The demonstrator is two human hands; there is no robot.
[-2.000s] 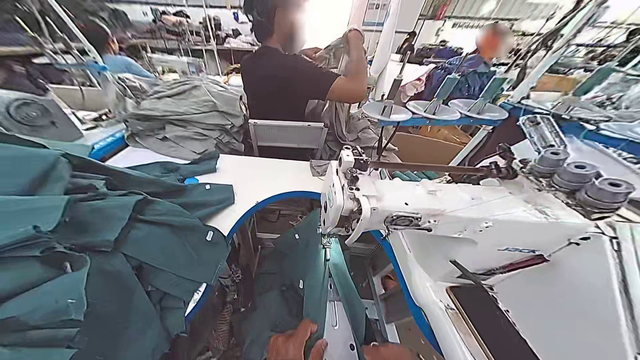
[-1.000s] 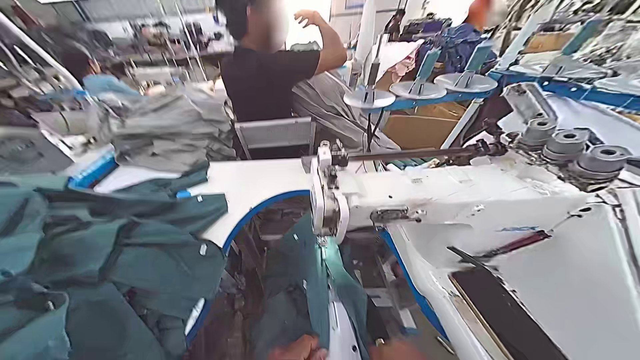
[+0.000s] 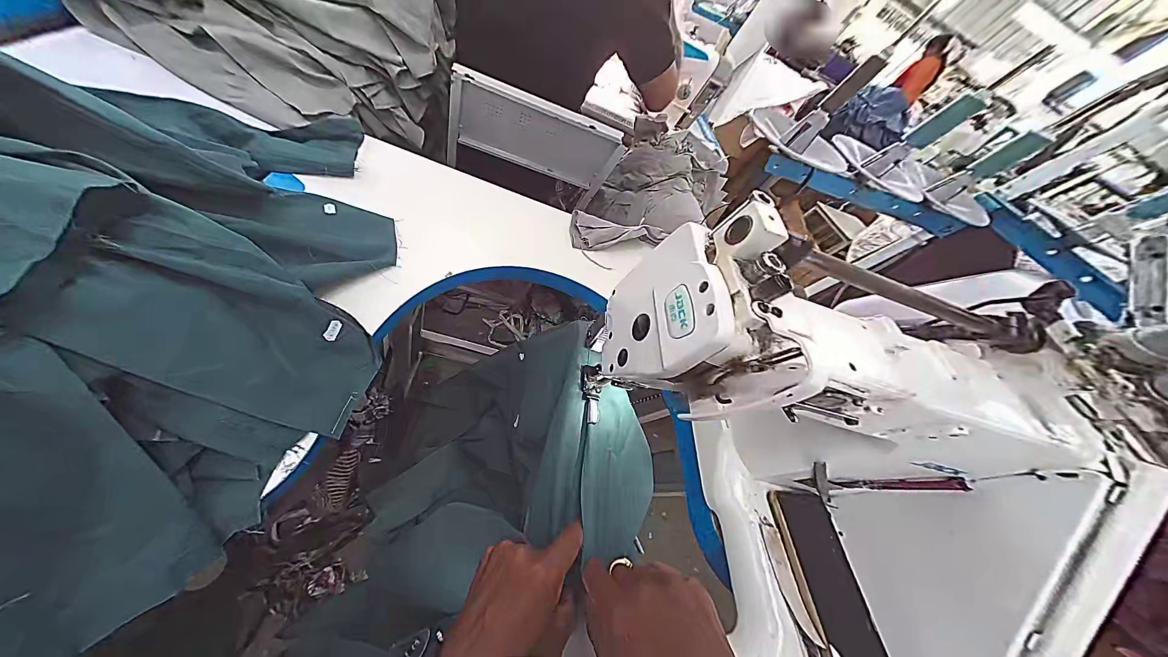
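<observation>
A white industrial sewing machine (image 3: 671, 306) has green fabric (image 3: 557, 438) running under its lit presser foot (image 3: 592, 401). Below the foot, my left hand (image 3: 520, 593) grips the fabric just left of a lengthwise seam or fold. My right hand (image 3: 648, 607), with a ring on one finger, holds the cloth on the right of that line. Both hands are close together at the bottom of the view, and their undersides are hidden. The fabric hangs down to the left over the table's cut-out.
Green cut pieces (image 3: 182, 301) with small white tags are heaped on the white table (image 3: 456, 210) at left. Grey cloth (image 3: 301, 55) lies behind, near a person in a dark shirt (image 3: 566, 41). Blue-edged cut-out, thread stands (image 3: 876, 169) and fabric scraps (image 3: 319, 566) are around.
The view has tilted and come closer to the machine. Both hands now show more fully on the fabric below the presser foot, and the green cloth there is spread wider than before.
</observation>
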